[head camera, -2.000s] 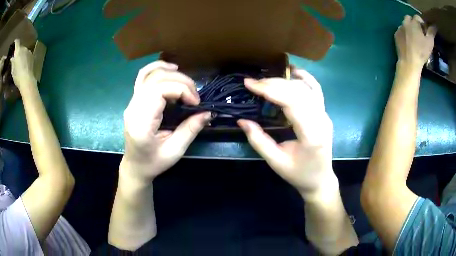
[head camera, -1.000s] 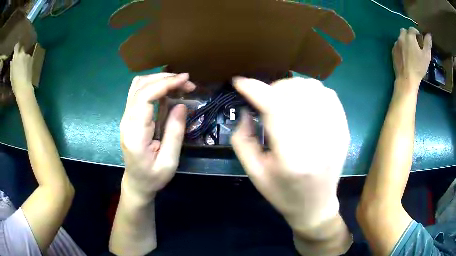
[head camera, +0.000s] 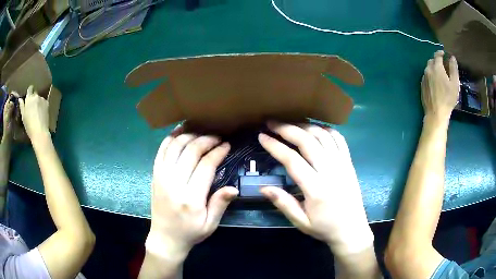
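A brown cardboard box stands at the table's near edge with its lid raised behind my hands. A shiny black cable bundle lies inside it. A dark power adapter lies at the near side of the box, with a bright prong standing up. My left hand is over the left side, thumb tip at the adapter's left end. My right hand is over the right side, thumb on the adapter's near edge. Both hands' fingers are spread over the contents and hide the box's side walls.
The green table curves along its near edge. Other people's hands work at brown boxes at the left and right. A white cord crosses the far side. Grey cords lie at the far left.
The view has shifted, so the box and lid sit lower and more of the table's far side shows. My right hand has moved off the adapter, which now shows between my thumbs.
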